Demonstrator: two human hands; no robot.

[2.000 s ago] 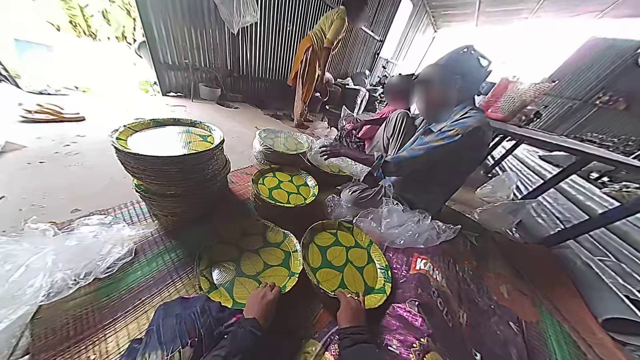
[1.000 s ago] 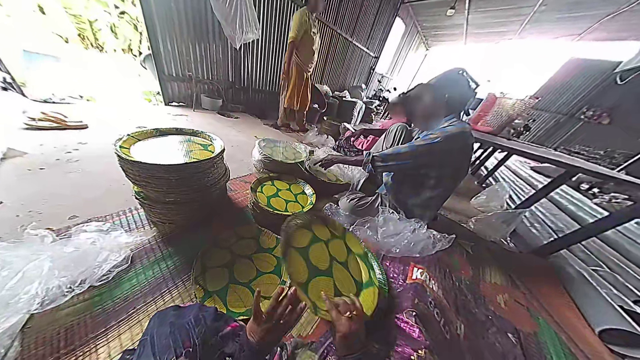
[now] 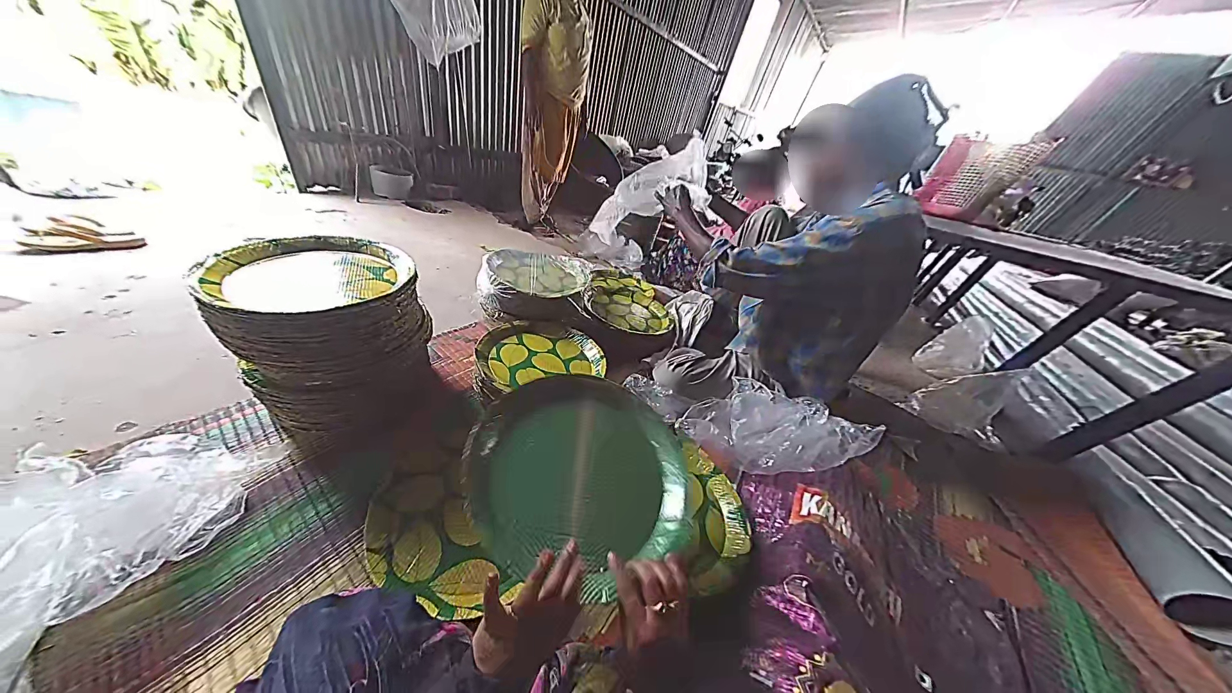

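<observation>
A round plate with a plain green face [image 3: 577,472] stands tilted up before me, its lower rim at my fingers. My left hand [image 3: 529,606] is at the lower rim with fingers spread; my right hand [image 3: 653,599], wearing a ring, is beside it at the same rim. Whether either hand grips the plate cannot be told. Behind it, a leaf-patterned plate [image 3: 419,539] lies at the left and another [image 3: 720,515] shows at the right. A tall stack of plates [image 3: 318,337] stands at the left, and a shorter stack [image 3: 541,358] lies beyond the green plate.
Clear plastic bags lie at the left [image 3: 125,539] and ahead to the right [image 3: 784,423]. A seated person [image 3: 818,279] handles plastic near a wrapped plate stack [image 3: 534,279]. Another person [image 3: 556,106] stands by the metal wall. A purple printed sheet [image 3: 847,577] covers the mat at the right.
A leaf-patterned plate that was tilting up at the right now shows a plain green face in front of my hands. The seated person's hands have risen with clear plastic.
</observation>
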